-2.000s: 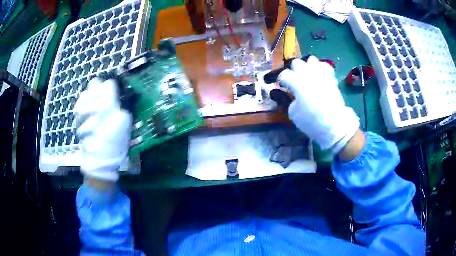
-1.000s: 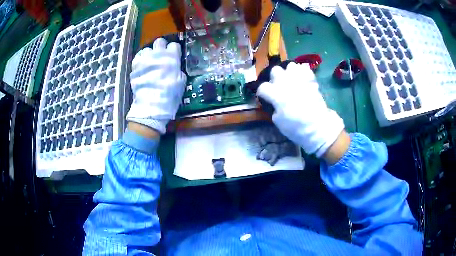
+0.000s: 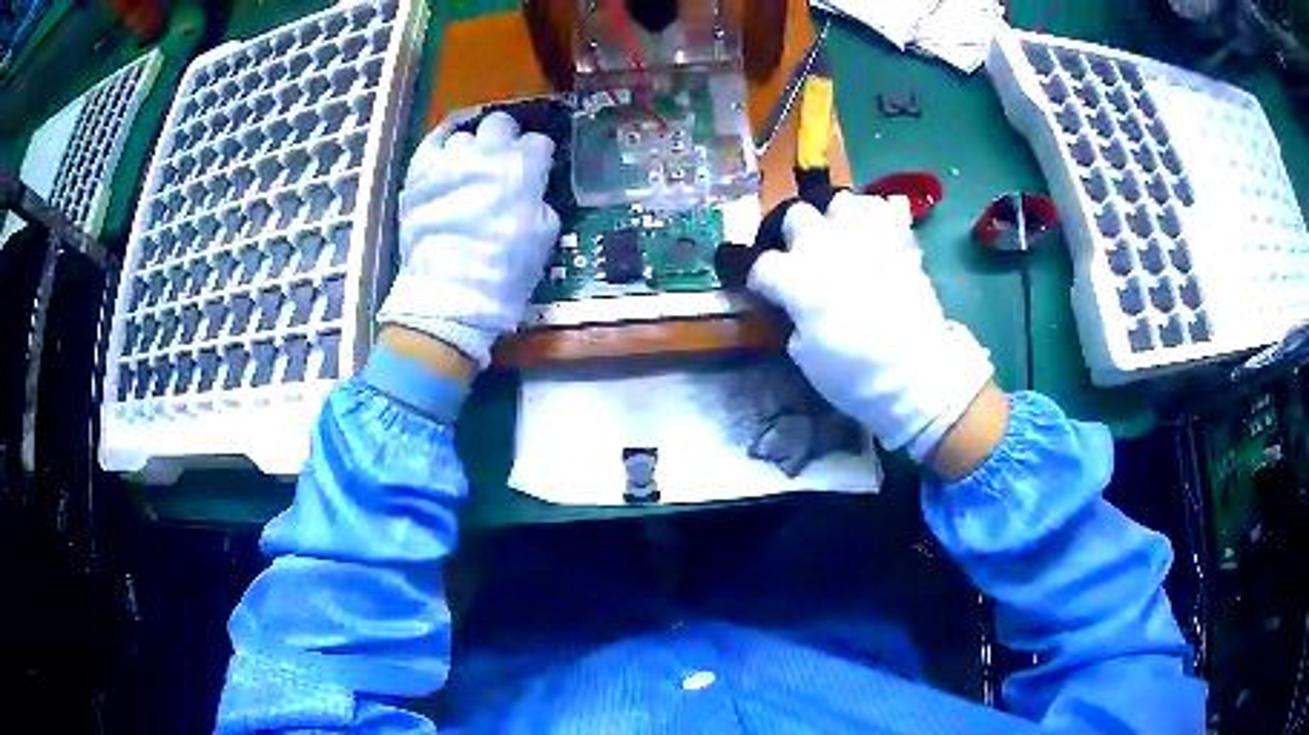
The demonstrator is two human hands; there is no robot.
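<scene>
A green circuit board [image 3: 653, 256] lies in the orange-brown fixture [image 3: 639, 340], its back part under the clear pressing plate [image 3: 663, 141]. My left hand [image 3: 481, 230], in a white glove with black fingertips, is at the board's left edge; its fingertips touch the board or fixture. My right hand [image 3: 861, 309], gloved alike, has its fingertips at the board's right edge, below the yellow handle [image 3: 815, 127]. Whether either hand grips the board cannot be told. A small dark core [image 3: 640, 475] stands on the white paper sheet [image 3: 574, 445] in front of the fixture.
A large core tray [image 3: 259, 244] stands at the left, with another behind it at the far left. A further tray [image 3: 1148, 201] stands at the right. Two red dishes [image 3: 1016, 221] with sticks are right of the fixture. A dark core piece [image 3: 899, 105] lies behind them.
The board, held tilted in my left hand two seconds ago, now lies flat in the fixture. My left hand has moved right to the fixture. Since one second ago both hands have barely moved.
</scene>
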